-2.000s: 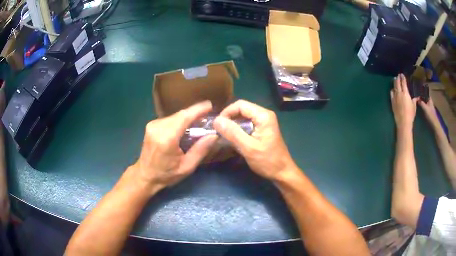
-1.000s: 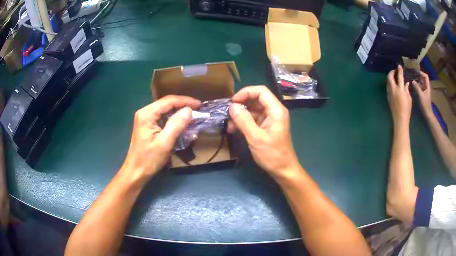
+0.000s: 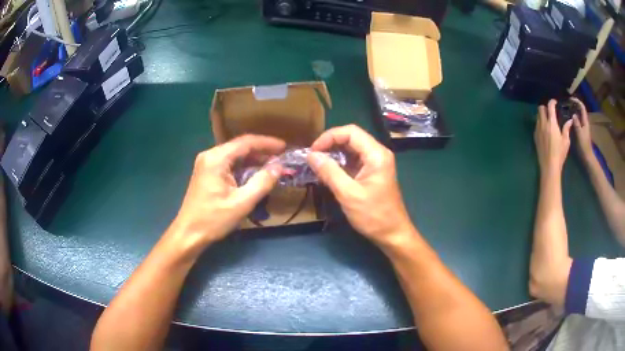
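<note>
My left hand (image 3: pixel 229 185) and my right hand (image 3: pixel 360 182) are bare and hold a clear shiny bag (image 3: pixel 296 164) between their fingertips. A red bit shows inside the bag. The bag is above an open product box (image 3: pixel 284 218) on the green table. The box's brown lid (image 3: pixel 271 116) stands up behind my hands, with a pale patch on its front edge. A thin dark cable and a dark piece lie in the box bottom. My hands hide the box's sides and part of its inside.
Another open box (image 3: pixel 404 58) with bagged parts stands at the back right. Closed black boxes (image 3: pixel 51 113) are piled at left, more boxes (image 3: pixel 524 55) at right. A person's hands (image 3: pixel 555 134) hold a small dark thing at right. A black electronic unit (image 3: pixel 322 14) is at the back.
The bag has been turned: its white part showed earlier, and a red bit shows now. The box bottom was hidden at first and shows now. The other person's hands have shifted slightly.
</note>
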